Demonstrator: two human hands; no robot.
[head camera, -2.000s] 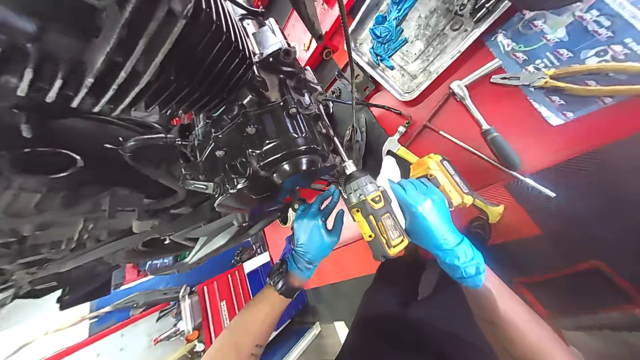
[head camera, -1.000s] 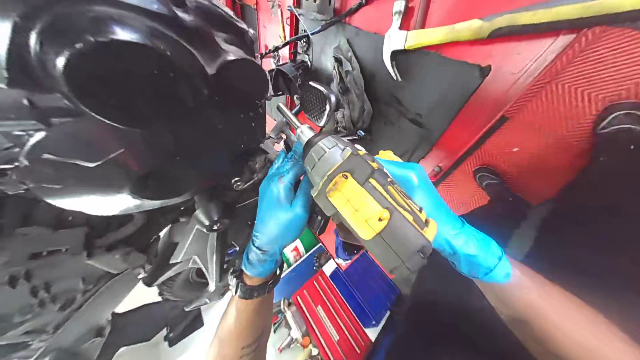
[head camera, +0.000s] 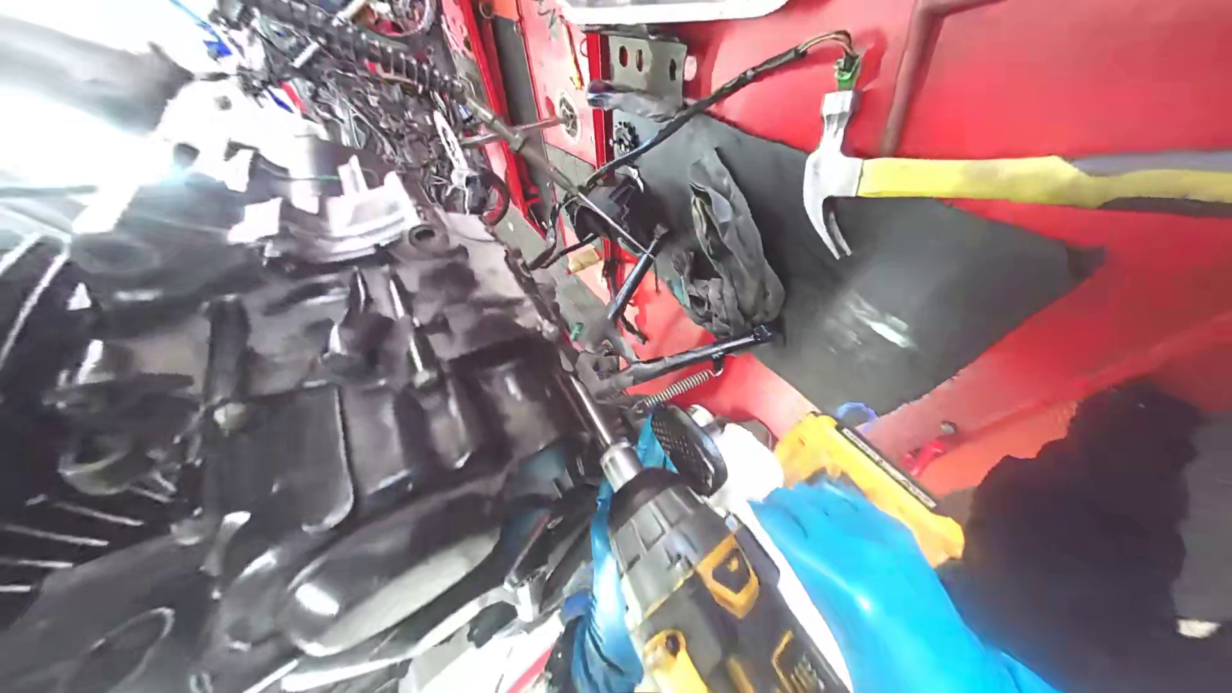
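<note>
A yellow and black cordless drill (head camera: 712, 577) points up and left, its long bit (head camera: 592, 414) reaching to the edge of the black motorcycle engine (head camera: 433, 385). My right hand (head camera: 866, 587), in a blue glove, is wrapped around the drill's grip; part of the grip and the fingers are hidden. Beside the chuck, on its left, is my left hand (head camera: 604, 616), also blue-gloved and mostly hidden by the drill; whether it grips anything is not visible. A black ridged foot pedal (head camera: 687, 449) and a coil spring (head camera: 680, 388) lie close to the chuck.
A claw hammer (head camera: 962, 181) with a yellow handle lies on the red surface (head camera: 1020, 87), partly over a dark mat (head camera: 866, 318). A crumpled black cloth or glove (head camera: 727, 250) lies left of it. Cables and a metal bracket (head camera: 647, 67) stand behind; a metal tray (head camera: 674, 10) is at the top.
The view has shifted a lot. The drill bit, earlier away from the engine's lower side, now meets the engine's edge. My right hand still holds the drill.
</note>
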